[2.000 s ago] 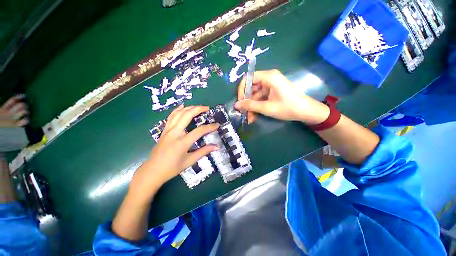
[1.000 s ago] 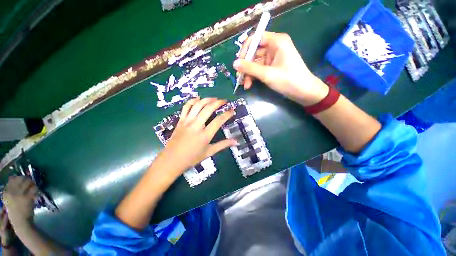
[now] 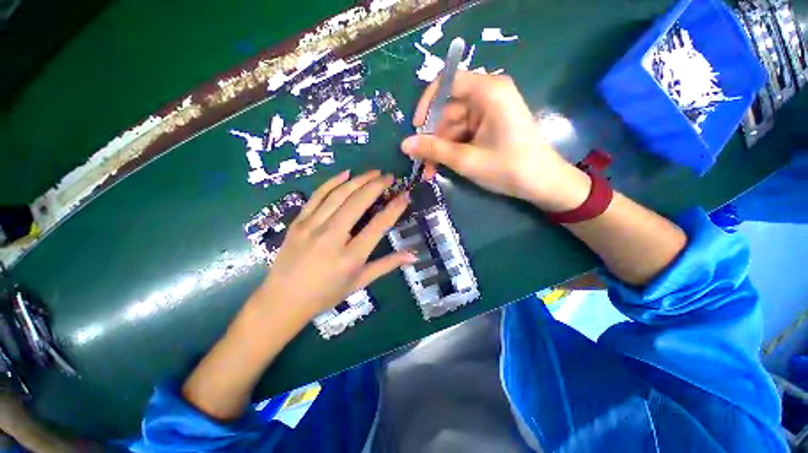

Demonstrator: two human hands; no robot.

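Note:
A silver-white phone frame [image 3: 434,257] lies on the green bench in front of me. A second phone frame [image 3: 345,314] lies to its left, mostly hidden under my left hand. My left hand [image 3: 332,234] rests palm down with fingers spread, its fingertips on the left edge of the right frame. My right hand [image 3: 483,133] holds a slim silver tweezers-like tool [image 3: 446,84] like a pen. Its tip is at the dark top end of the right frame. Whether the tip holds a piece cannot be told.
Small white and dark pieces [image 3: 319,128] lie piled beyond my left hand, others near the tool's upper end. A blue bin [image 3: 709,133] with white slivers stands at right, more frames [image 3: 780,71] beyond it. A worn rail [image 3: 213,111] borders the bench. Dark slabs [image 3: 35,327] lie at left.
My right hand has lowered the tool from above the bench to the top end of the right frame. My left hand has stayed on the frames. Another person's hand at left has mostly left view.

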